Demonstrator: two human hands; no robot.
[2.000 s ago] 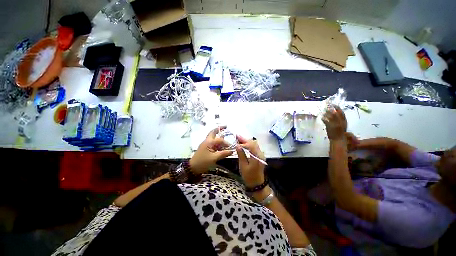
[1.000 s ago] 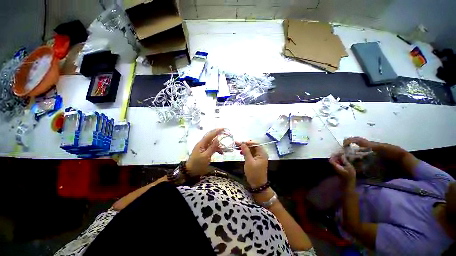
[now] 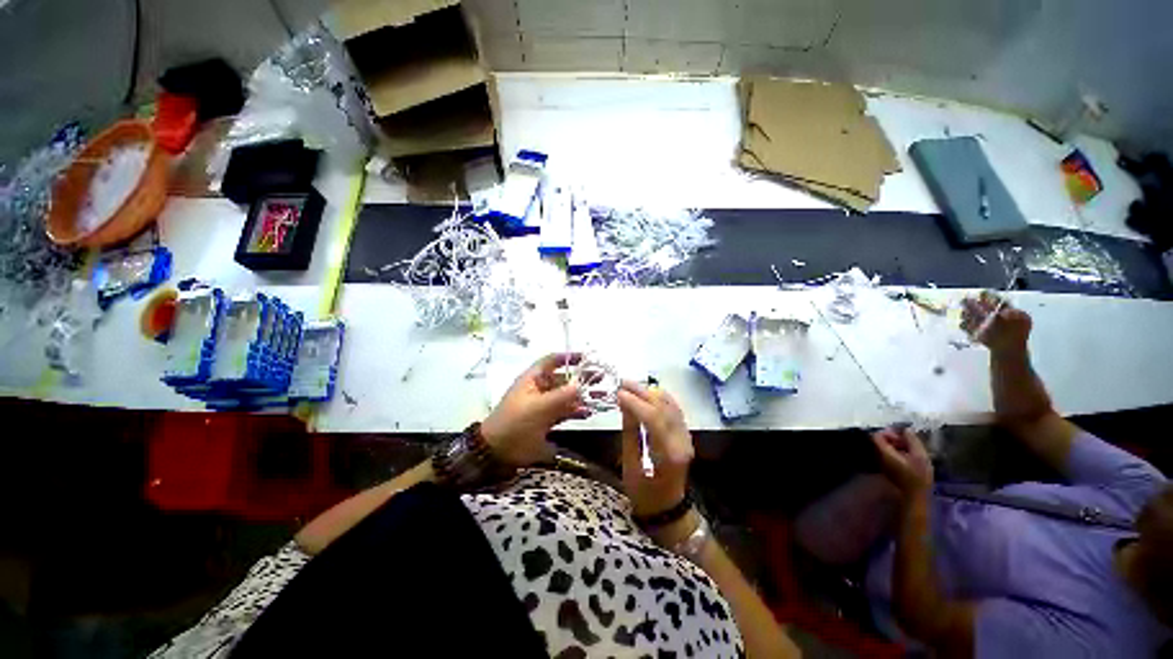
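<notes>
A coiled white cable (image 3: 596,385) is held between my two hands above the front edge of the bench. My left hand (image 3: 543,406) grips the left side of the coil. My right hand (image 3: 659,444) pinches the coil's right side, and a short cable end hangs down in front of its fingers. Another thin white end points up from the coil near my left fingers. A tangled heap of white cables (image 3: 461,268) lies on the bench ahead.
Blue-edged boxes (image 3: 245,345) stand in a row at left. Several more boxes (image 3: 777,354) lie at right, beside a person in purple (image 3: 1042,566). Glossy clear-white pieces (image 3: 650,242) lie on the dark strip. An open carton (image 3: 431,110) and flattened cardboard (image 3: 817,139) are at the back.
The cable end by my right hand pointed rightward and now hangs down. My right fingers have moved to the coil. The other person's hands have moved apart, one reaching over the bench.
</notes>
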